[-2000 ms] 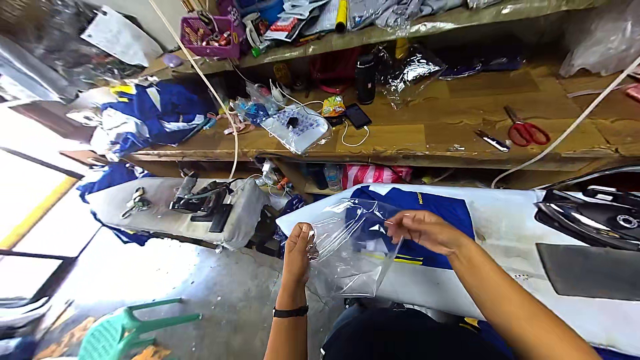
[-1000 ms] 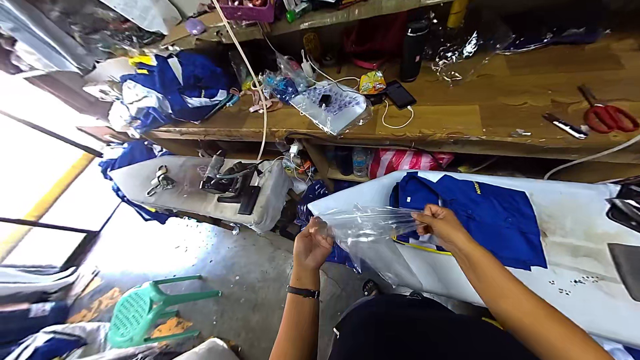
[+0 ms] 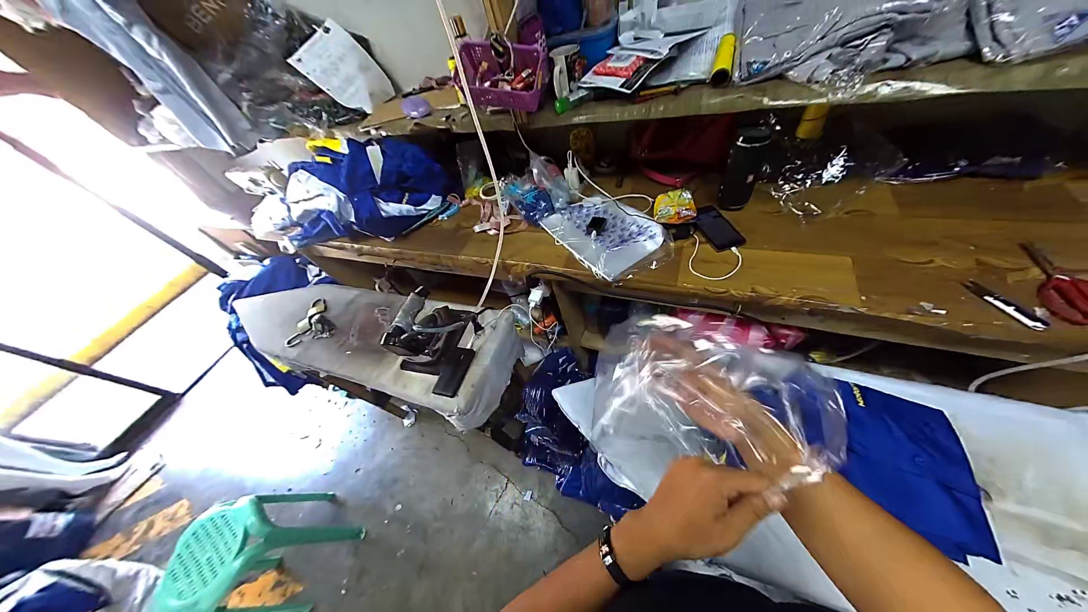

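Observation:
A clear plastic bag (image 3: pixel 629 382) surrounds my right hand (image 3: pixel 705 391), which is inside it up to the wrist; its fingers look extended but blurred through the film. My left hand (image 3: pixel 701 510), with a dark band at the wrist, pinches the bag's gathered edge at my right wrist. Beneath and beyond the bag, a blue garment (image 3: pixel 918 467) lies flat on the white padded ironing surface (image 3: pixel 1037 459).
A wooden bench (image 3: pixel 807 255) holds a phone (image 3: pixel 719 228), scissors (image 3: pixel 1062 293) and a cutter (image 3: pixel 1007 306). To the left are a padded board (image 3: pixel 348 348) bearing an iron (image 3: pixel 433 336) and a green plastic stool (image 3: pixel 212 544).
Both hands held the bag stretched between them before; now my right hand is inside it, and my left hand has moved over to my right wrist.

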